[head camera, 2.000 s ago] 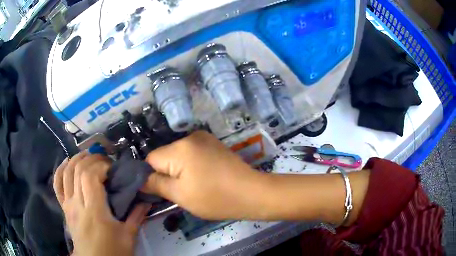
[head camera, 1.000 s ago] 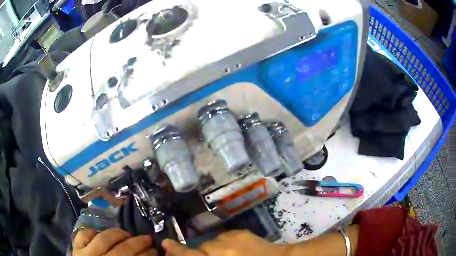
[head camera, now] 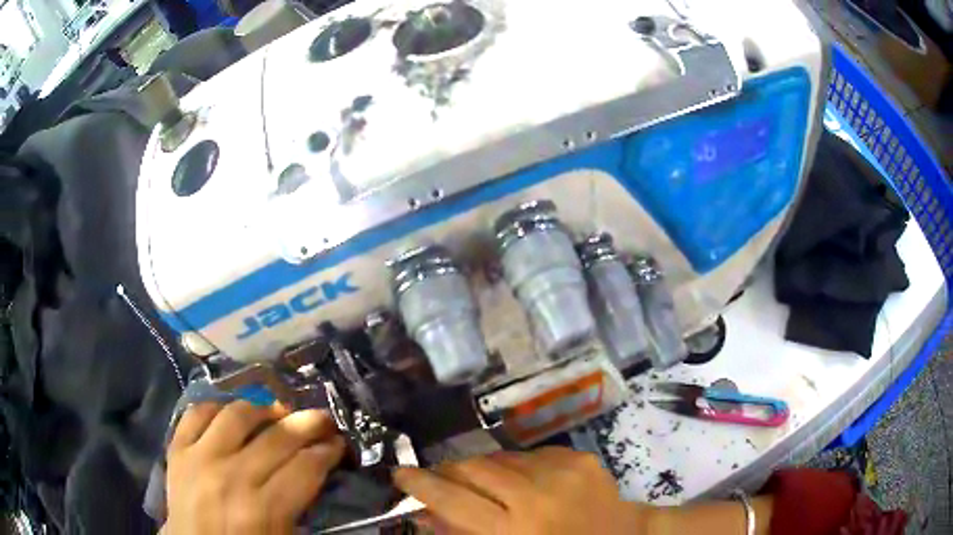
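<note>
Dark grey cloth lies at the presser foot of the white overlock machine marked JACK. My left hand is on the cloth just left of the foot, its fingertips near the needle area. My right hand is just right of the foot, palm down, its fingertips at the cloth's edge. Both hands are cut off below by the picture's edge. How firmly the fingers grip the cloth is partly hidden.
A large dark garment heap hangs left of the machine. Pink and blue snips lie right of it among black lint. A stack of black pieces lies further right, beside a blue basket. Four grey-wrapped dials stick out in front.
The hands were together holding a folded dark piece before the machine; now they are on either side of the foot. The view has shifted, so the machine sits lower than at first.
</note>
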